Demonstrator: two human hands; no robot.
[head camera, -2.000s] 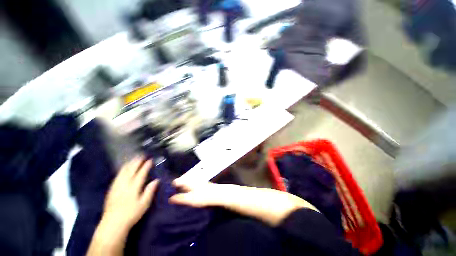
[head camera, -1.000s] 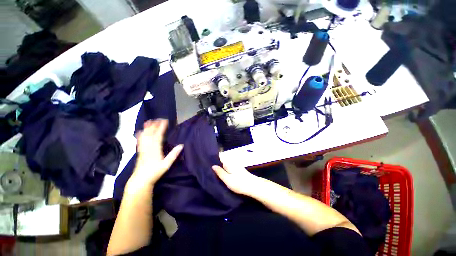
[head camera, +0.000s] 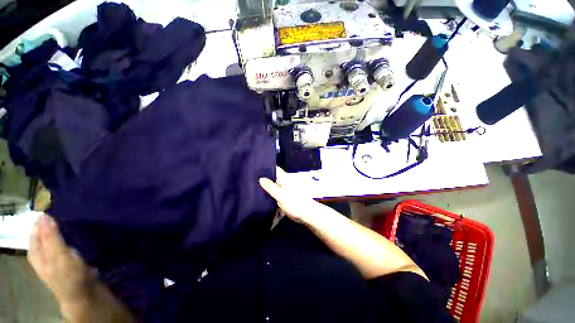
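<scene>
A dark navy garment piece (head camera: 183, 170) is spread wide in front of me, left of the overlock machine (head camera: 321, 69). Its right edge lies by the presser foot area (head camera: 287, 120); whether it is under the foot I cannot tell. My right hand (head camera: 284, 195) holds the cloth's right edge, thumb on top and fingers partly hidden beneath. My left hand (head camera: 57, 258) is at the cloth's far left edge, slightly blurred, its fingers upright against the cloth; its grip is unclear.
A crumpled navy pile (head camera: 69, 120) lies at the left. Dark thread cones (head camera: 408, 117), brass-coloured bars (head camera: 449, 128) and a dark cord loop (head camera: 391, 173) are right of the machine. Grey cloth (head camera: 555, 107) hangs at the far right. A red basket (head camera: 473, 265) with dark pieces stands on the floor.
The bunched cloth is now spread out to the left. My left hand has moved from near the machine to the far left and down. My right hand stays at the cloth's right edge.
</scene>
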